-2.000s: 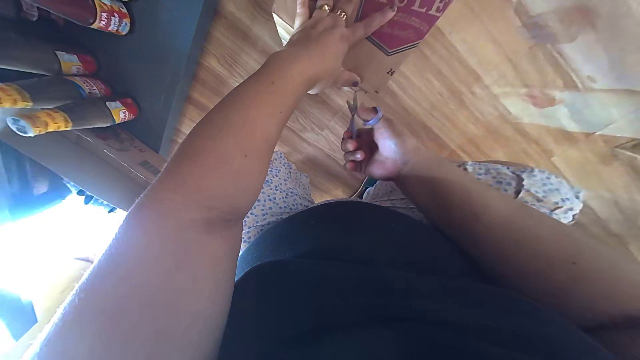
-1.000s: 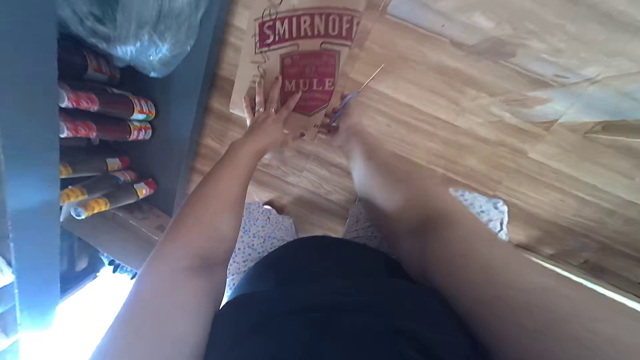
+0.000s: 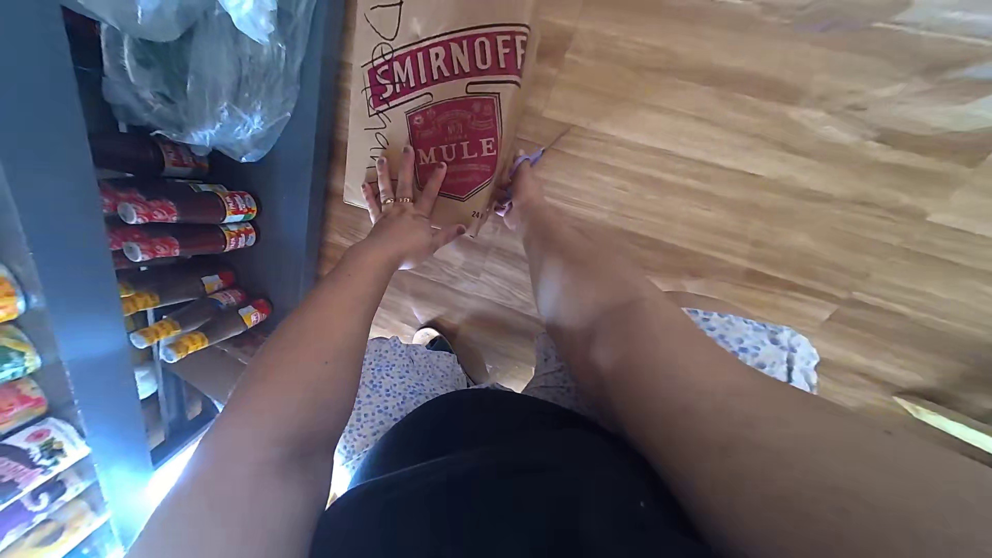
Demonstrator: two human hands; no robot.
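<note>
A printed Smirnoff Mule cardboard piece lies on the wood-look floor, with handwriting down its left side. My left hand presses flat on its lower part, fingers spread, rings on some of them. At the cardboard's lower right edge, my right hand holds scissors with light purple handles. A thin blade seems to point up and right over the floor, away from the cardboard. How far the blades are parted cannot be told.
A dark grey shelf unit stands on the left, with bottles of dark sauce lying in it and clear plastic bags above. Colourful packets sit at the far left. A wooden edge shows at the lower right.
Two seconds ago the scissors pointed up toward the cardboard's lower edge; now they are at its right side. The view has shifted, showing more of the shelf and cardboard.
</note>
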